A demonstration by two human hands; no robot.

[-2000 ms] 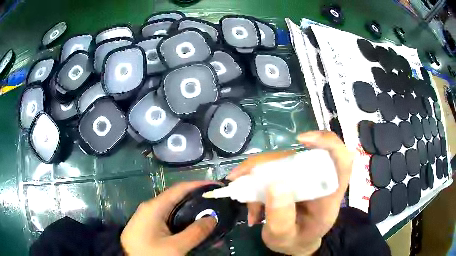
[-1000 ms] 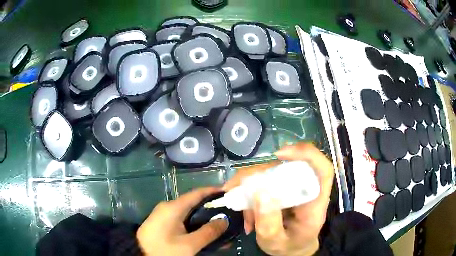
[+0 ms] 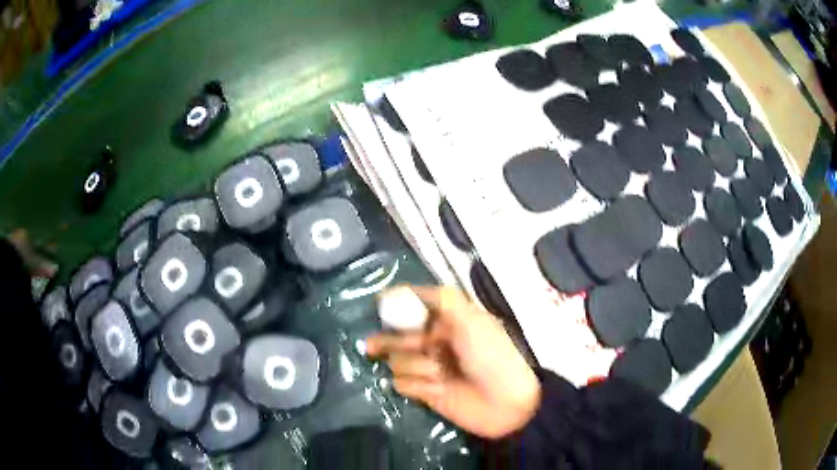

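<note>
My right hand (image 3: 468, 367) is closed around the white glue bottle (image 3: 404, 309), between the heap and the sheets. The bottle is seen nearly end-on and its nozzle is not visible. A dark sleeve fills the lower left edge. A small blurred skin-coloured patch shows at its top, but the left hand's grip cannot be made out. Grey-faced assemblies (image 3: 199, 338) with white centre rings are heaped at left. A dark blurred shape (image 3: 351, 450) lies at the bottom edge; I cannot tell what it is.
White backing sheets (image 3: 459, 138) carry rows of matt black pads (image 3: 540, 179) at right. Black housings (image 3: 200, 115) lie singly on the green surface (image 3: 303, 78) beyond the heap. Clear plastic shines around my right hand. Brown cardboard (image 3: 734, 422) stands at lower right.
The view has turned, and the sheets fill more of it. The bottle has moved off the black housing, which both hands were working on. My left hand has left the lower middle.
</note>
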